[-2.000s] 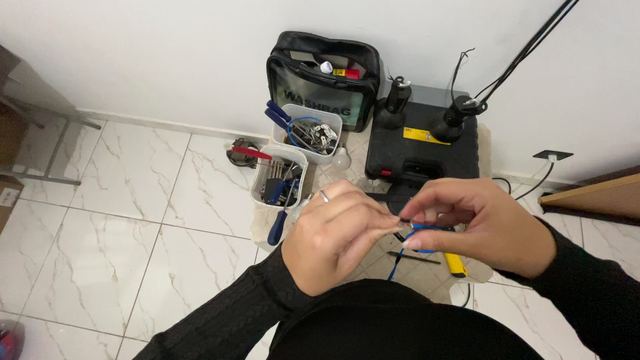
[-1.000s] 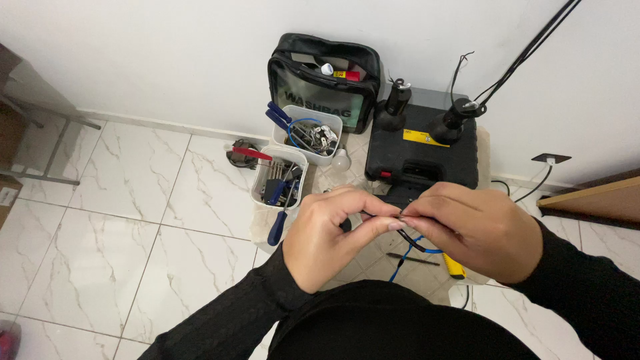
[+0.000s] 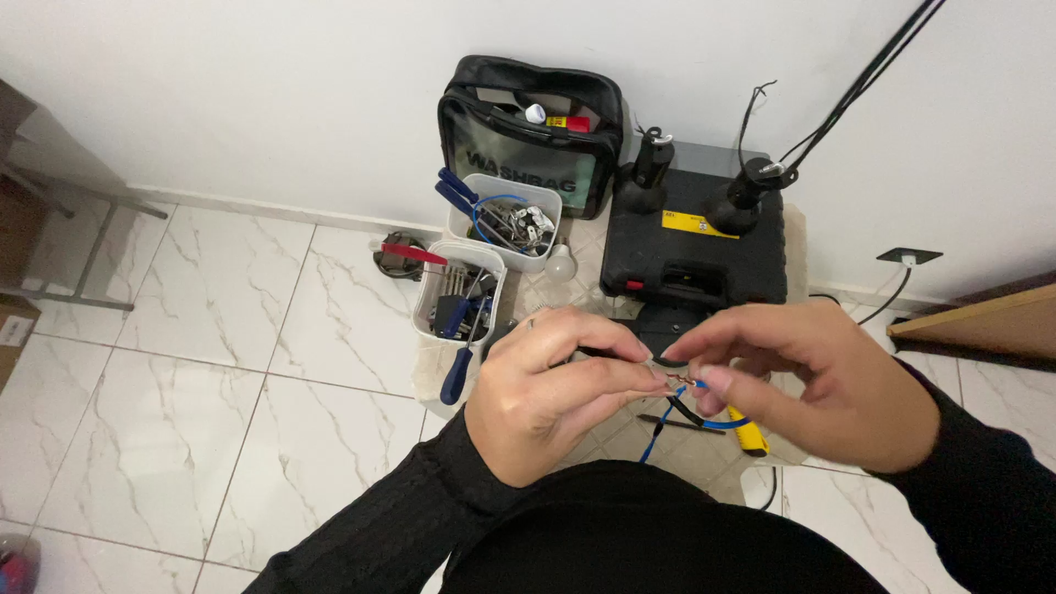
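Observation:
Between my hands, twisted bare copper strands point(image 3: 678, 379) show at the ends of insulated wires. My left hand point(image 3: 561, 384) pinches the wires from the left between thumb and fingers. From the right, my right hand point(image 3: 792, 379) holds the blue insulated wire point(image 3: 726, 424) at the copper, its index finger raised. Part of the wire is wrapped in black, and a blue length hangs down below the hands. Under them lie a thin dark pointed tool point(image 3: 681, 424) and a yellow-handled tool point(image 3: 749, 436), partly hidden by my right hand.
Two plastic tubs hold screwdrivers point(image 3: 456, 375) and metal parts point(image 3: 528, 224). A light bulb point(image 3: 561, 262) lies beside them. Behind stand a black wash bag point(image 3: 528, 140) and a black tool case point(image 3: 693, 256) carrying two black lamp sockets point(image 3: 734, 206). Black cables hang at the right, near a wall outlet point(image 3: 909, 256).
The fingers of my right hand have spread and lifted a little from the joint, and twisted copper now shows between my hands. My left hand stays nearly in place.

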